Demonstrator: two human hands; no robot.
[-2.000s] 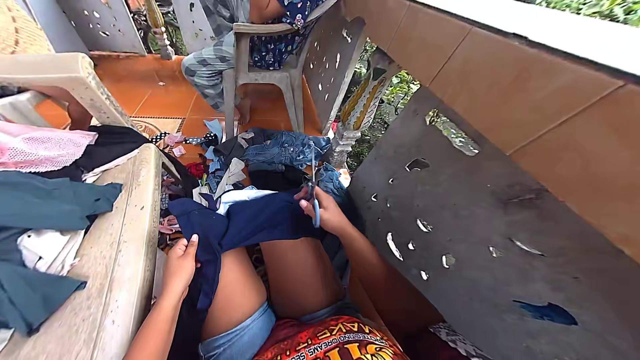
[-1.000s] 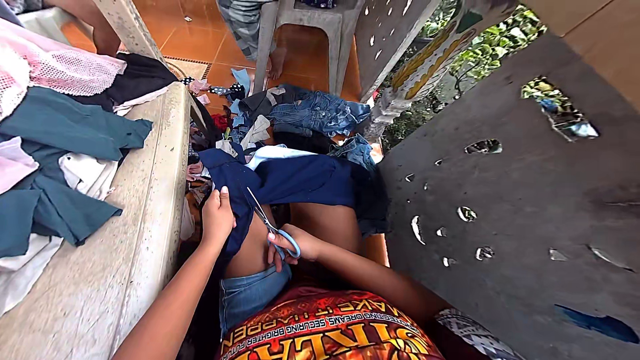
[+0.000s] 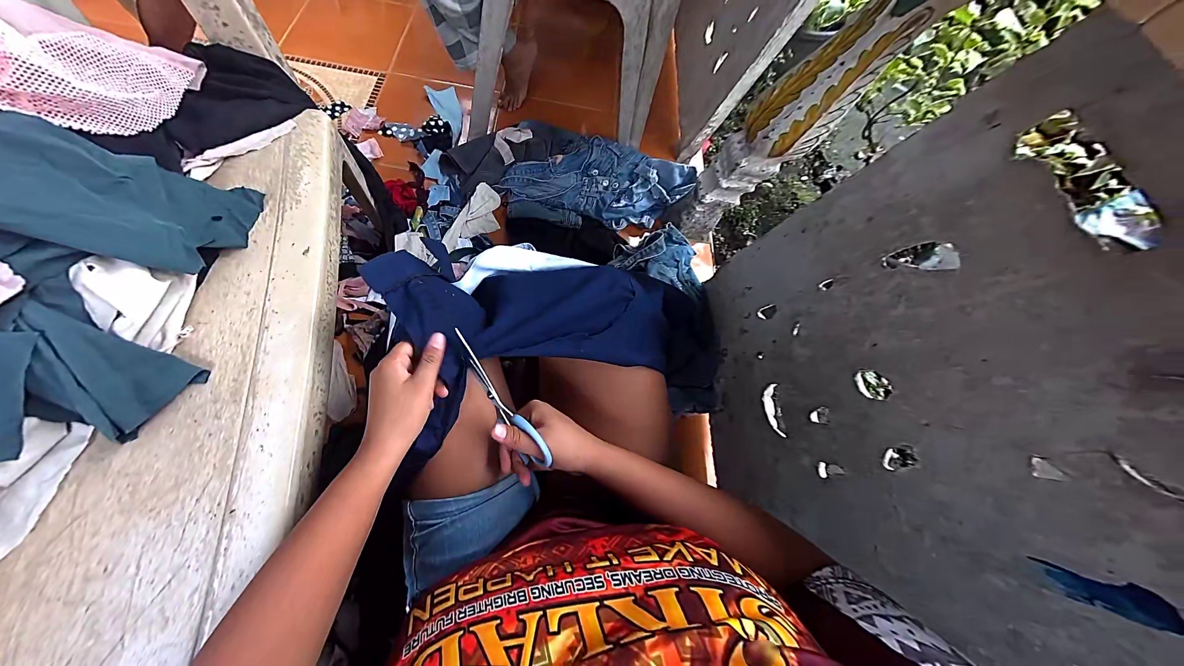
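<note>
Navy blue cloth (image 3: pixel 573 313) lies across my thighs and hangs down between them and the bench. My left hand (image 3: pixel 404 388) pinches its left part between thumb and fingers. In my right hand (image 3: pixel 546 439) is a pair of scissors (image 3: pixel 490 384) with light blue handles; the blades look closed or nearly so and point up and left, their tips close to the navy cloth beside my left hand. A pale blue-white cloth (image 3: pixel 523 263) shows just beyond the navy cloth.
Teal garments (image 3: pixel 111 203), white cloth and pink mesh fabric (image 3: pixel 102 74) lie on the worn bench (image 3: pixel 268 342) at left. Denim pieces (image 3: pixel 592 176) and scraps cover the tiled floor ahead. A grey panel with holes (image 3: pixel 934 370) stands close at right. Another person's foot (image 3: pixel 518 72) is beyond.
The scissors, open and raised over the navy cloth two seconds ago, are now lower, nearer my lap, with their blades together or nearly so. The view has shifted down and closer.
</note>
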